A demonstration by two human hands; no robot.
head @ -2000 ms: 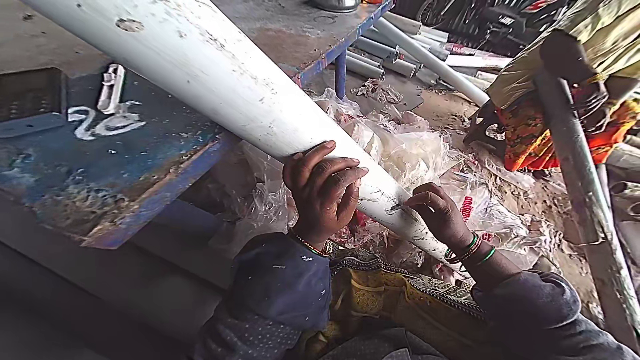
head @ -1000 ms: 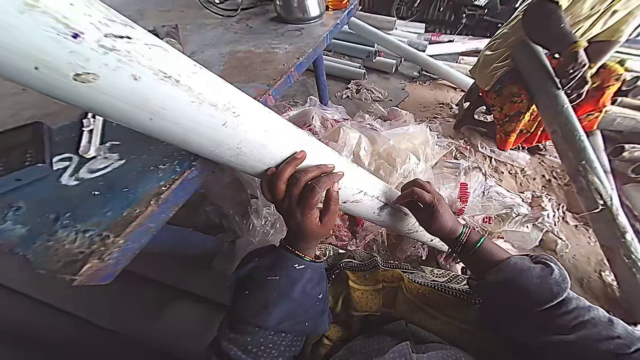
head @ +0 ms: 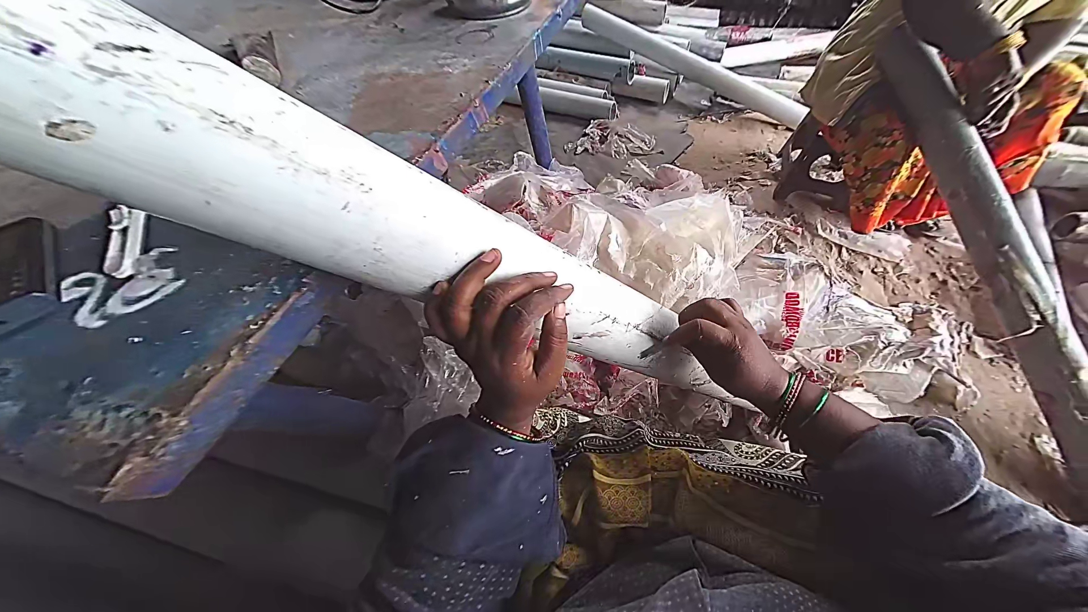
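A long white plastic pipe runs slantwise from the upper left down to my lap and passes over the edge of a blue table. My left hand lies against the pipe's near side, its fingers bent over the surface. Closer to the lower end, my right hand has its fingers curled at dark marks on the pipe; whether a small tool is between the fingertips cannot be told. Beaded and green bangles are on my wrists. A patterned yellow and black cloth covers my lap.
Crumpled clear plastic bags cover the ground beyond the pipe. Blue metal tables stand at the left and upper middle. Cut pipes are piled behind. At the right, another person sits with a grey pipe.
The view has shifted a little. Both hands stay at the lower part of the pipe; no other plain change shows.
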